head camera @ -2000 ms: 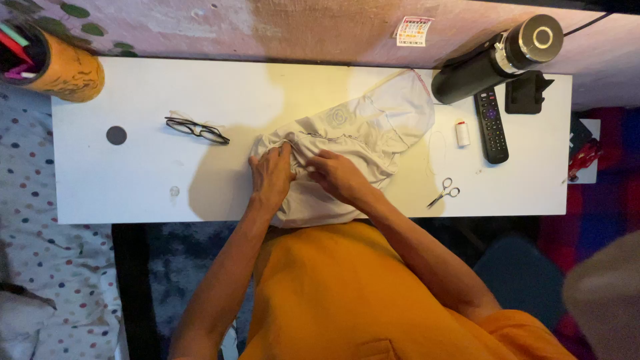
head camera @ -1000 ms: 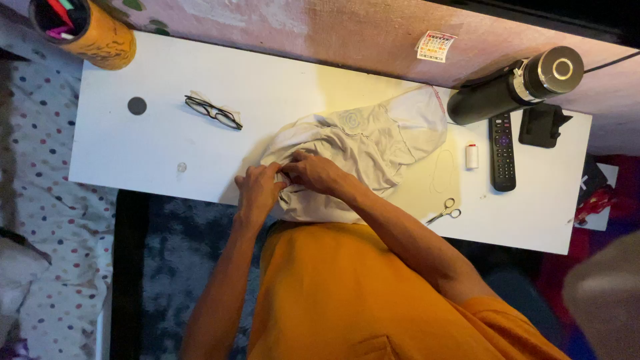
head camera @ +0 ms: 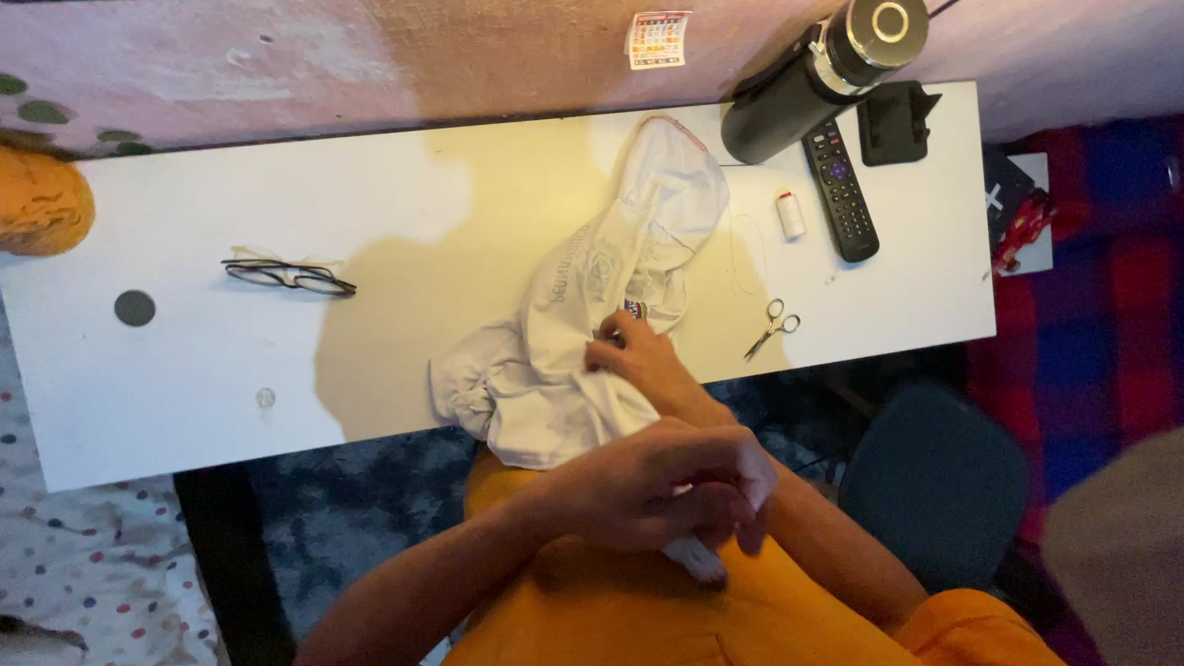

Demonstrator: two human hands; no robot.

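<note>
A crumpled white fabric garment (head camera: 573, 296) with faint printing and a coloured label lies across the middle of the white table. My right hand (head camera: 636, 356) rests on it beside the label, fingers curled into the fabric. My left hand (head camera: 671, 486), blurred, is drawn in over my right forearm, closed around a part of the garment whose end pokes out below; its fingertips are partly hidden. Right of the garment stand out a thread spool (head camera: 790, 215) with a red top, a loose thread and small metal scissors (head camera: 772, 329). No needle can be made out.
Eyeglasses (head camera: 289, 276), a dark disc (head camera: 135, 308) and a small clear round piece (head camera: 265, 398) lie on the left. A black flask (head camera: 795, 92), a remote control (head camera: 840, 194) and a black stand (head camera: 894, 125) occupy the back right. The table's front edge (head camera: 370, 437) borders my lap.
My left hand has left its place beside my right hand at the fabric and moved right, over my right forearm. The garment has shifted and lies more stretched out. The view has shifted.
</note>
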